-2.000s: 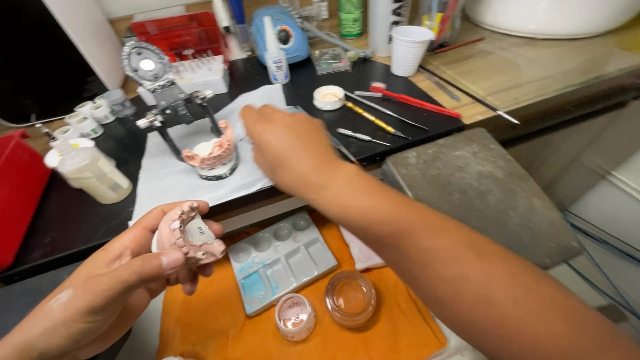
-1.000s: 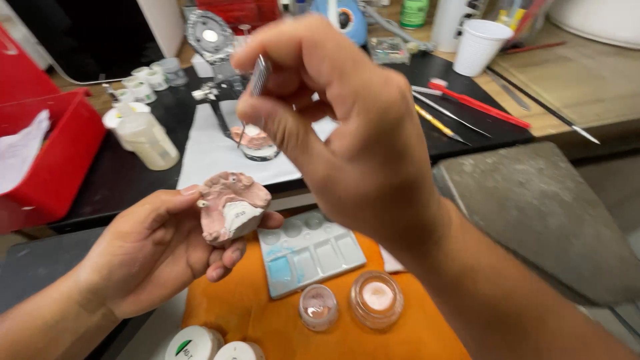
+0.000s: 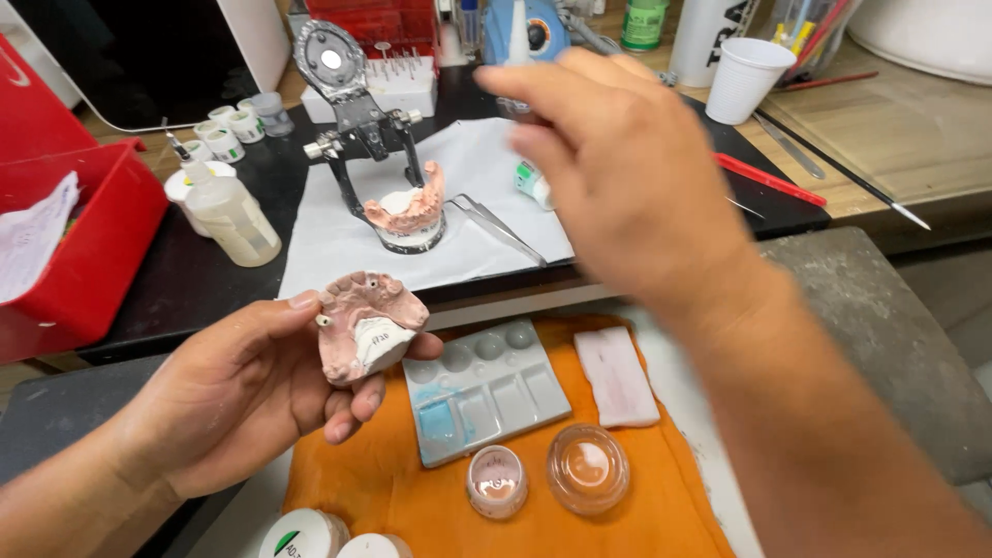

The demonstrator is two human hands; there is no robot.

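Observation:
My left hand (image 3: 256,380) holds a pink and white dental cast (image 3: 368,325) from below and the side, its pale teeth toward the upper left. My right hand (image 3: 620,163) is raised over the back of the black bench and blurred by motion; whether anything is between its fingers cannot be told. Below and left of it, metal tweezers (image 3: 496,229) lie on a white paper sheet (image 3: 333,263). Beside them stands a black dental articulator (image 3: 356,116) with its upper arm tilted up and another pink cast (image 3: 411,209) on its base.
A grey mixing palette (image 3: 511,395), a pale sponge (image 3: 616,376), a small jar (image 3: 496,480) and a glass dish (image 3: 589,469) rest on an orange cloth (image 3: 387,480). A plastic bottle (image 3: 232,217) and red box (image 3: 85,271) stand left; a white cup (image 3: 748,77) stands back right.
The tweezers-like metal tool seen in my right hand a second ago is no longer plainly there; tweezers lie on the paper. My right hand has moved away from the cast in my left hand.

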